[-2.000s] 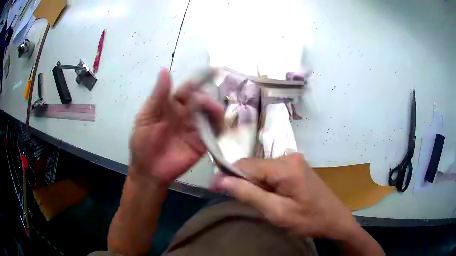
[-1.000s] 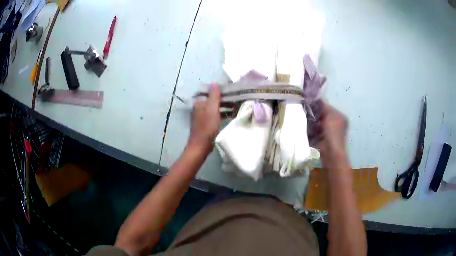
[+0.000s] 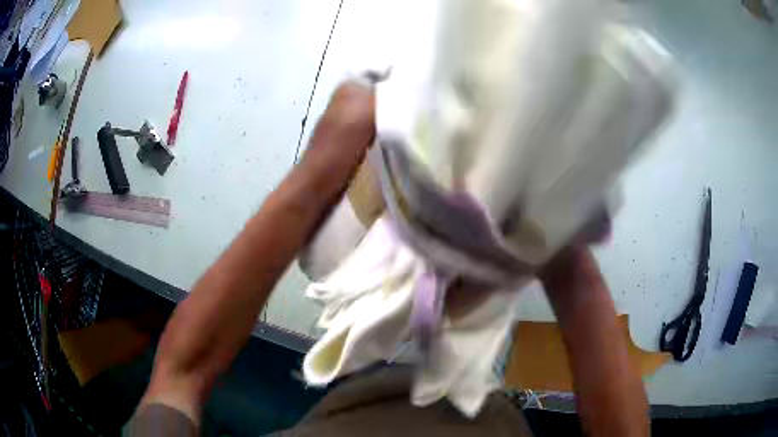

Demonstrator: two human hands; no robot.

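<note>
A large bundle of white cut pieces (image 3: 546,111) is raised off the table in front of me, tilted and blurred. A grey-mauve tie strip (image 3: 444,226) runs around its middle, and the cloth ends hang toward my lap. My left hand (image 3: 357,107) is at the bundle's left side near the strip, its fingers mostly hidden by cloth. My right hand (image 3: 565,260) is at the right underside, its fingers hidden behind the bundle. Both hold the bundle up. A tan card piece (image 3: 367,189) shows against the bundle's left side.
Black shears (image 3: 689,311) and a black block (image 3: 740,303) lie at the right. A tan pattern piece (image 3: 533,354) lies at the front edge. At the left are a red pen (image 3: 177,109), metal tool (image 3: 153,149), dark bar (image 3: 112,158) and pinkish ruler (image 3: 128,207).
The strip was stretched across two tied bundles lying side by side on the table. Now it runs around the raised, tilted mass, and both hands have moved in against the cloth.
</note>
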